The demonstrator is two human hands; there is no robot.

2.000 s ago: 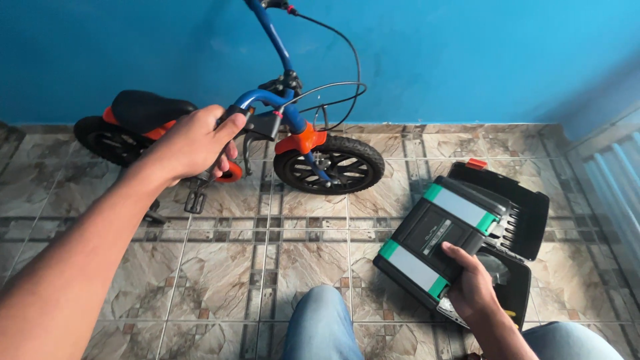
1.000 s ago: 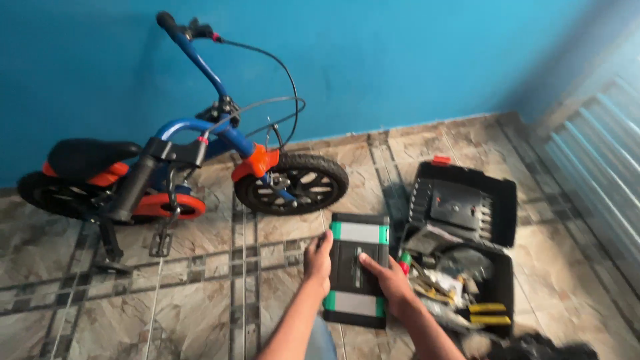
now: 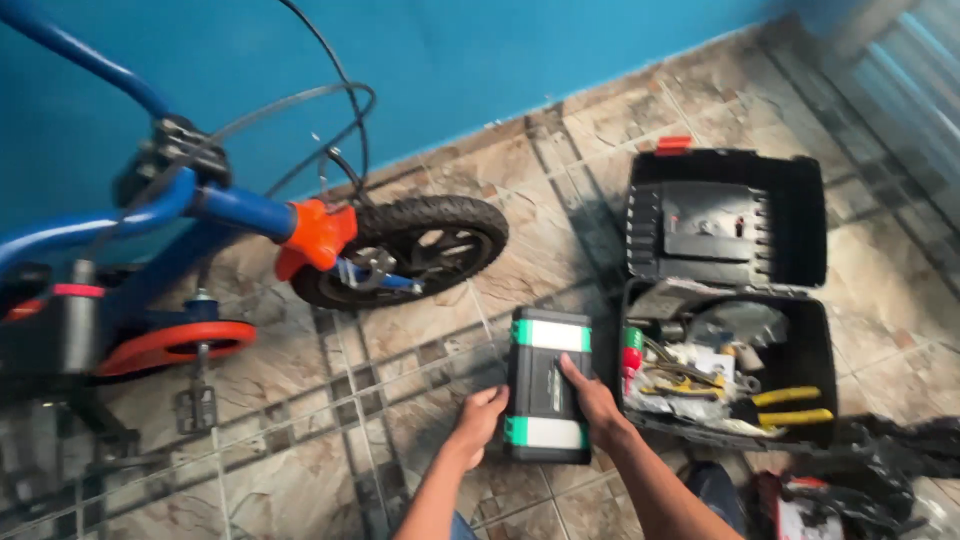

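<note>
A black case with green and pale bands (image 3: 551,386) is low in the middle of the view. My right hand (image 3: 596,401) grips its right side, the thumb lying on the top face. At its left edge is my left hand (image 3: 480,420), fingers curled by the side; whether they bear on the case or only touch it is unclear. Just to the right stands an open black plastic toolbox (image 3: 825,360), with yellow-handled pliers (image 3: 795,405), a red and green bottle (image 3: 633,356) and plastic bags inside. Its lid (image 3: 799,217) is folded back.
A blue and orange child's bicycle (image 3: 247,214) stands at left by the blue wall (image 3: 465,60), its front wheel (image 3: 480,232) towards the middle. Black plastic and a red and white item (image 3: 810,510) lie at the lower right. Tiled floor (image 3: 517,202) runs beneath.
Two seconds ago my left hand was on the bicycle's handlebar and the case lay over the open toolbox. The case is now left of the toolbox, between both hands. The view has moved closer and tilted.
</note>
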